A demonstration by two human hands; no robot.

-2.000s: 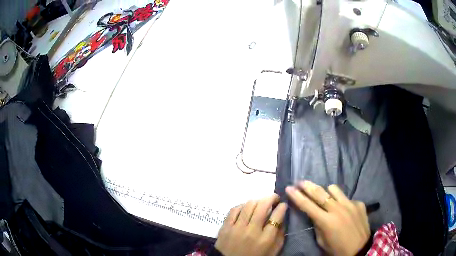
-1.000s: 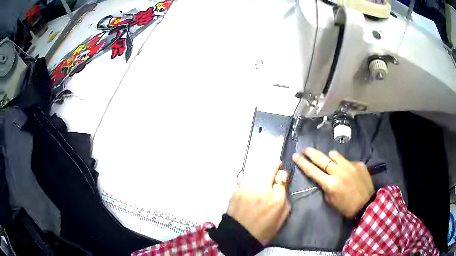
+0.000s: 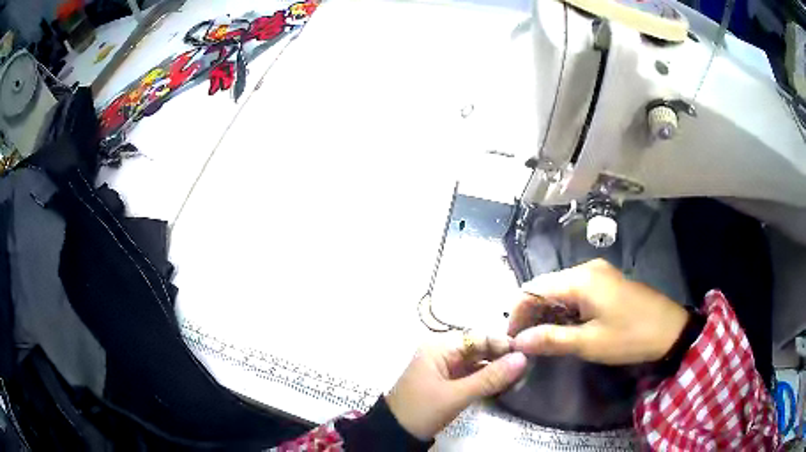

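The dark grey garment piece (image 3: 574, 388) lies right of the silver needle plate (image 3: 482, 219), its left edge running under the presser foot (image 3: 521, 221). My left hand (image 3: 455, 375) and my right hand (image 3: 601, 318) meet at the piece's left edge below the foot. The fingers of both are bent and pinch near each other at the edge, which is mostly hidden by them. The cloth under my right hand is lifted and bunched. A thin dark thing shows under my right fingers; I cannot tell what it is.
The off-white sewing machine head (image 3: 654, 97) stands upper right. A black garment pile (image 3: 115, 300) hangs over the left table edge. Embroidered floral trim (image 3: 177, 75) lies upper left. A printed ruler (image 3: 274, 366) runs along the front edge. Blue scissors handles (image 3: 783, 406) show far right.
My hands were flat on the cloth and moved up towards the foot; now they have come together with fingers pinched. The cloth's near end has moved up and is bunched.
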